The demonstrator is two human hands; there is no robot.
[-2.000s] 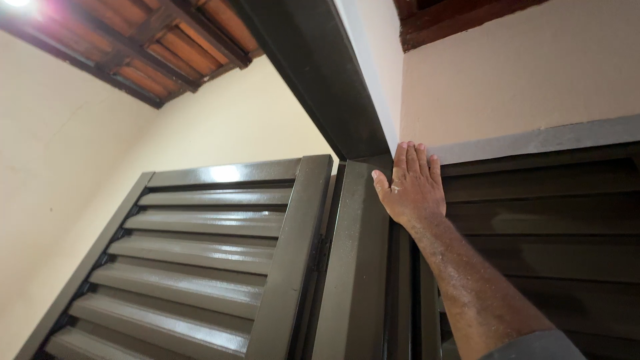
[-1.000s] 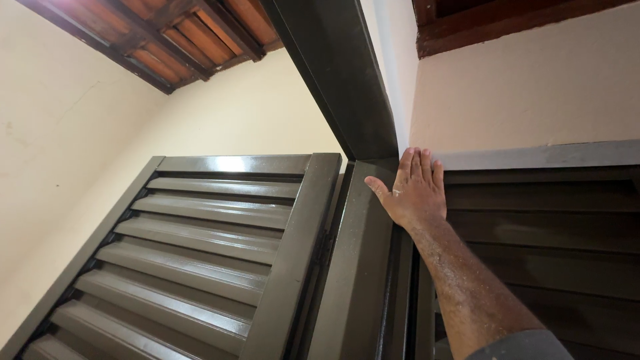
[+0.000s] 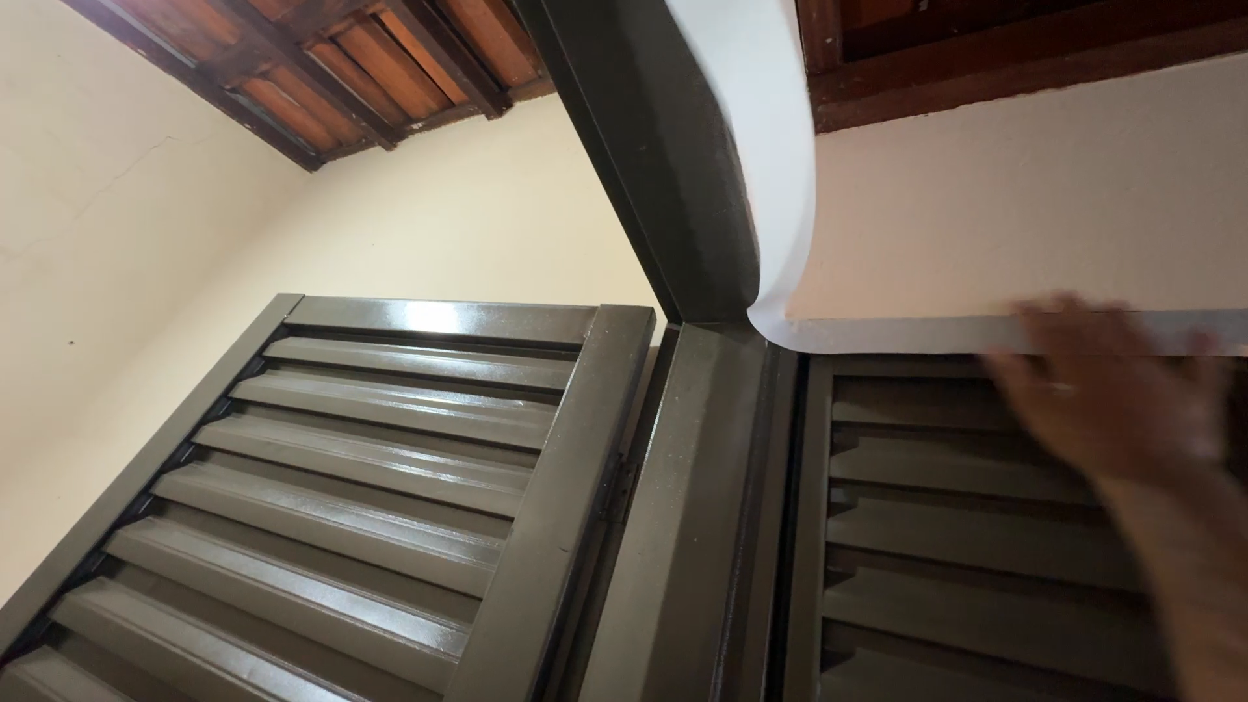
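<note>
My right hand (image 3: 1121, 390), blurred by motion, is at the far right over the lower edge of the beige wall. Its fingers lie over a pale grey strip (image 3: 907, 333) that runs above the dark louvered panel (image 3: 955, 468); nothing is seen held in it. The strip bends at the corner and continues upward as a white band (image 3: 770, 146) beside the dark metal beam (image 3: 653, 146), with a wavy, bulging edge. My left hand is out of view.
An open louvered metal shutter (image 3: 390, 419) fills the lower left, hinged beside a dark frame post (image 3: 673, 487). Clay tiles on wooden rafters (image 3: 390, 68) show at the top left. A reddish-brown wooden beam (image 3: 1024, 58) crosses the top right.
My right hand has moved right, from the corner by the post along the strip. The band at the corner, straighter before, now curves and bulges.
</note>
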